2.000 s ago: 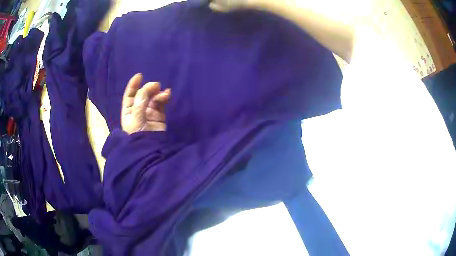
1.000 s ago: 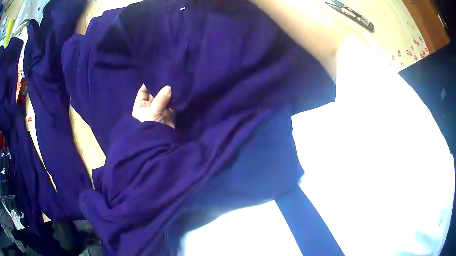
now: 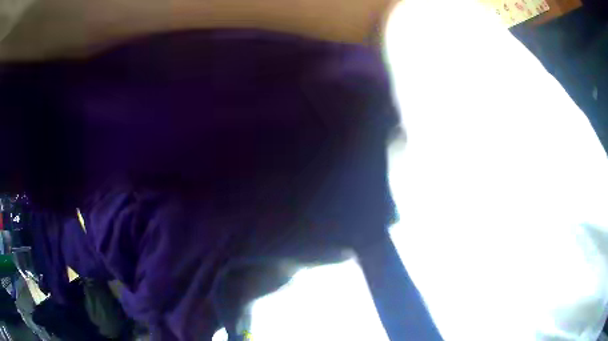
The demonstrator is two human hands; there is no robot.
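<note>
The purple garment [image 3: 220, 126] is raised close to the camera and fills the middle and left of the view, dark and blurred. Its lower folds hang at the lower left, over the blue apron [image 3: 393, 286]. My right forearm [image 3: 287, 16] stretches across the top edge above the cloth, very blurred. It leads to the upper left corner, where my right hand is too blurred to make out, so its grip cannot be told. My left hand does not show.
A corner of the pale table with red marks [image 3: 523, 10] shows at the upper right. Dark and pale heaped cloth [image 3: 93, 303] lies at the lower left. My white sleeve [image 3: 493, 173] fills much of the right side.
My right arm has swept left across the top, and the purple garment has come up close to the camera. My left hand, visible before, is out of sight. The metallic tool no longer shows.
</note>
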